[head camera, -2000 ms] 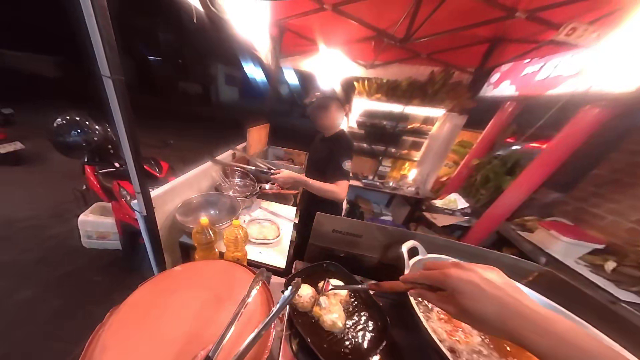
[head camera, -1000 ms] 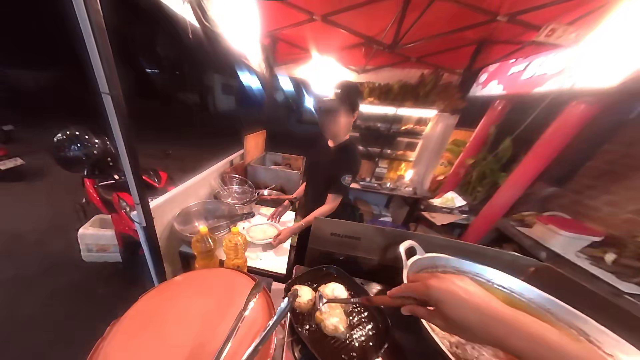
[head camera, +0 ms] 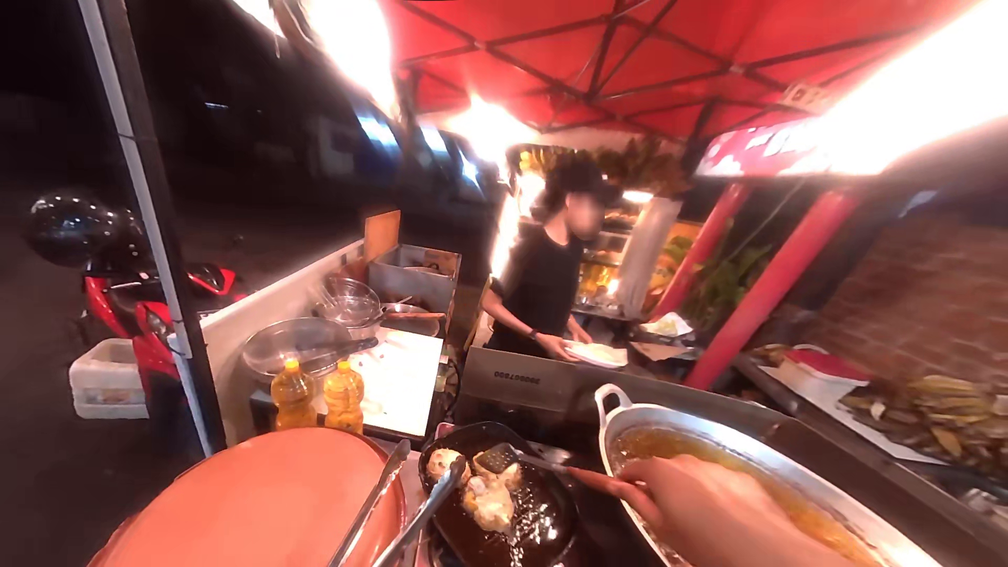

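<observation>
My right hand (head camera: 701, 504) grips the wooden handle of a slotted metal spatula (head camera: 499, 458). Its blade rests on pale, browned pieces of food (head camera: 490, 504) in a dark oval pan (head camera: 543, 512) with shiny oil. Metal tongs (head camera: 376, 504) reach in from the bottom edge, one tip by the leftmost piece of food; whatever holds them is out of view. My left hand does not show. Beneath my right forearm lies a large white oval pan (head camera: 610, 402) of oil.
A big round orange lid or board (head camera: 260, 504) is at lower left, with two oil bottles (head camera: 344, 394) behind it. Past a metal shield (head camera: 512, 374), a person (head camera: 543, 283) holds a plate of food (head camera: 597, 354). A white board (head camera: 405, 378) and bowls (head camera: 350, 302) stand left of them.
The other person has moved right and turned, carrying the plate from the white board to behind the shield. The spatula blade has shifted onto the upper piece of food.
</observation>
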